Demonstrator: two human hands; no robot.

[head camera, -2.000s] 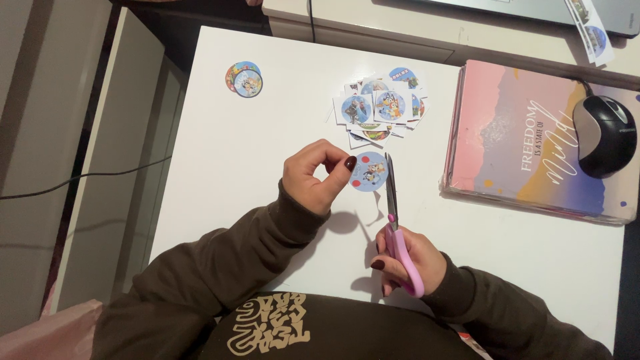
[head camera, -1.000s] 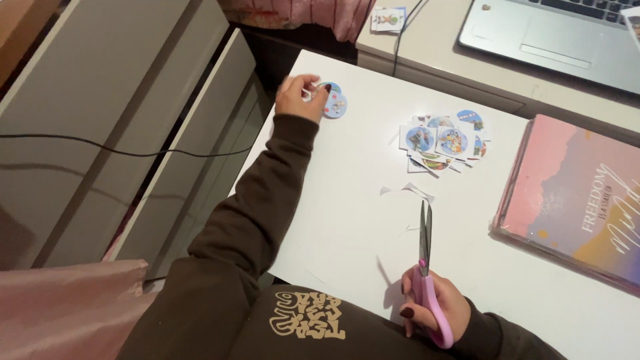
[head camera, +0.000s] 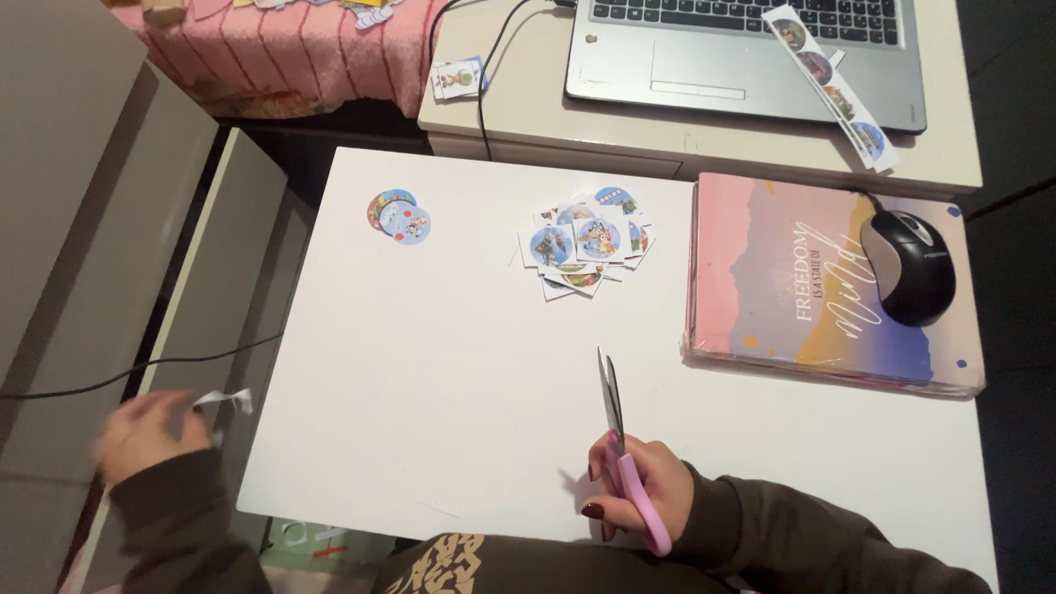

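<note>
My right hand (head camera: 648,491) holds pink-handled scissors (head camera: 631,483) over the white tabletop, blades slightly apart and pointing away from me. My left hand (head camera: 153,433), blurred, is beyond the table's left edge with a white paper scrap (head camera: 227,399) at its fingers. A few overlapping round picture cutouts (head camera: 406,221) lie near the far left corner of the table. Right of them is a loose pile of square paper pieces printed with round pictures (head camera: 577,243).
A thick notebook (head camera: 767,272) bears a black mouse (head camera: 916,264). Behind stands a laptop (head camera: 701,66) with printed paper strips (head camera: 833,91) across it. Below the near table edge is a greenish container (head camera: 330,544) with paper scraps. A black cable (head camera: 190,359) runs at left, by open drawers.
My left hand has moved from the round cutouts to beyond the table's left edge. The scraps seen near the scissors one second ago are gone from there. My right hand still holds the scissors.
</note>
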